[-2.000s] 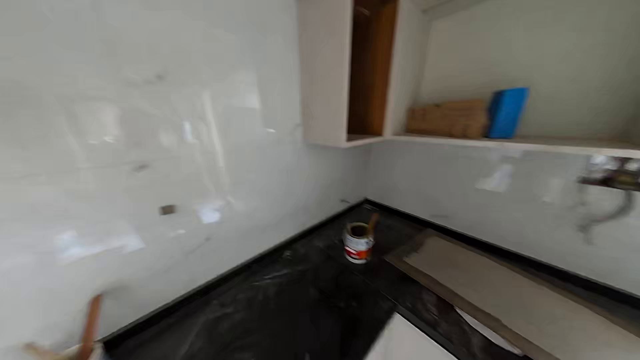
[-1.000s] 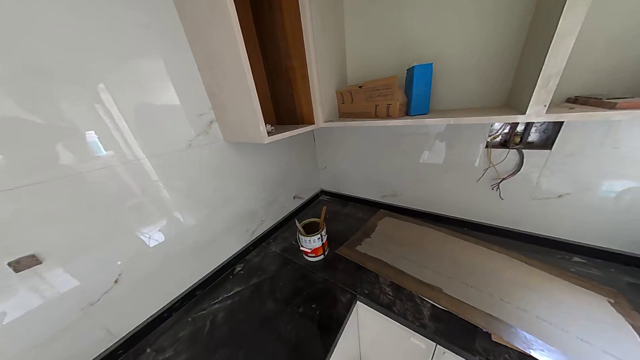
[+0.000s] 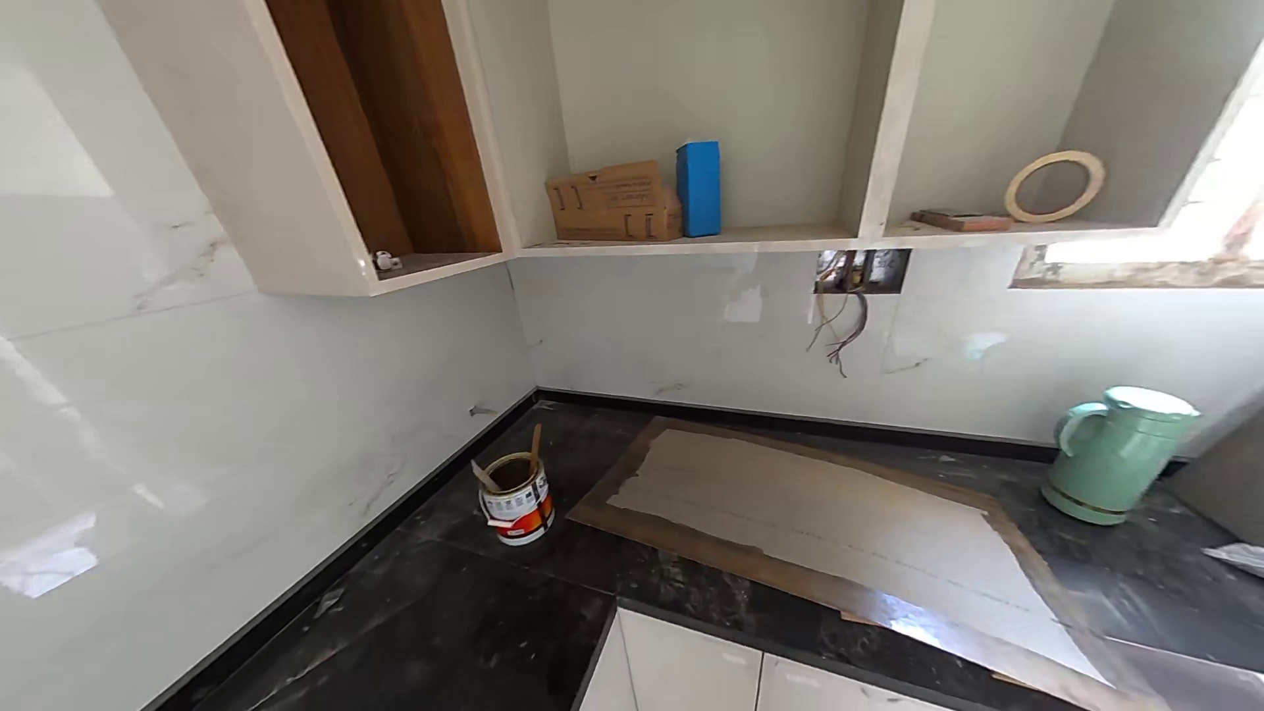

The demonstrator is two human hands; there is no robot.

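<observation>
Neither my left hand nor my right hand is in view. An opened paint can (image 3: 517,504) stands on the black countertop (image 3: 464,612) near the wall corner, with two wooden sticks or handles leaning out of its mouth. To its right lies a flat brown sheet (image 3: 790,528) with a pale, rough-edged layer on top. A green jug with a handle (image 3: 1124,459) stands at the right. On the shelf above, a torn cardboard box (image 3: 614,205) sits beside an upright blue box (image 3: 699,190).
Bundled bare wires (image 3: 845,331) hang from an open wall box below the shelf. A pale ring (image 3: 1055,188) leans in the right compartment beside a flat reddish piece (image 3: 963,220). The wall cabinet (image 3: 222,148) juts out at upper left. White cabinet fronts (image 3: 691,662) are below the counter edge.
The view has swung to the right, bringing in the wires, the ring and the green jug. A brown piece at the lower left two seconds ago is out of view.
</observation>
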